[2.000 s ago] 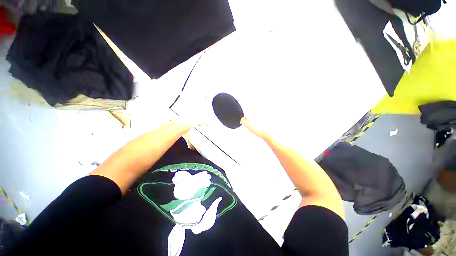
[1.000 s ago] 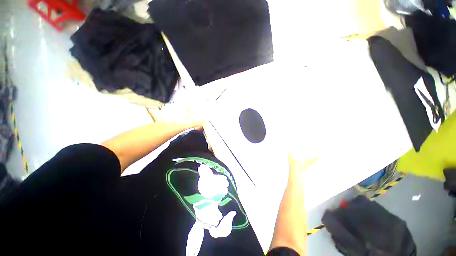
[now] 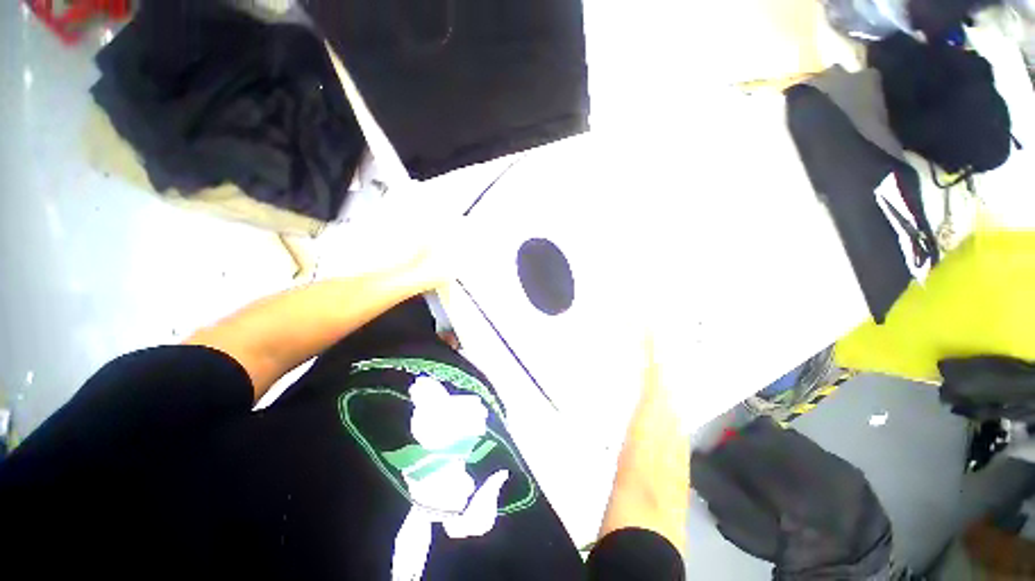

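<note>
A white marking template (image 3: 613, 244) lies over black cloth on the white table. The cloth shows as a dark oval (image 3: 546, 276) through its hole and as thin black lines at its edges. My left hand (image 3: 437, 270) is at the template's near left corner, washed out by glare. My right hand (image 3: 656, 358) lies on the white surface right of the oval, also washed out. The fingers of both hands cannot be made out, nor whether they hold anything.
Black panels (image 3: 488, 85) lie beyond the template. A black garment bundle (image 3: 233, 114) is at the left. A black piece with white print (image 3: 857, 204) and yellow cloth (image 3: 965, 306) are at the right. A dark grey bundle (image 3: 800, 494) sits beyond the table edge.
My right hand has moved from the oval's edge to the right of it. My left hand stays near the template's corner. The camera view has shifted.
</note>
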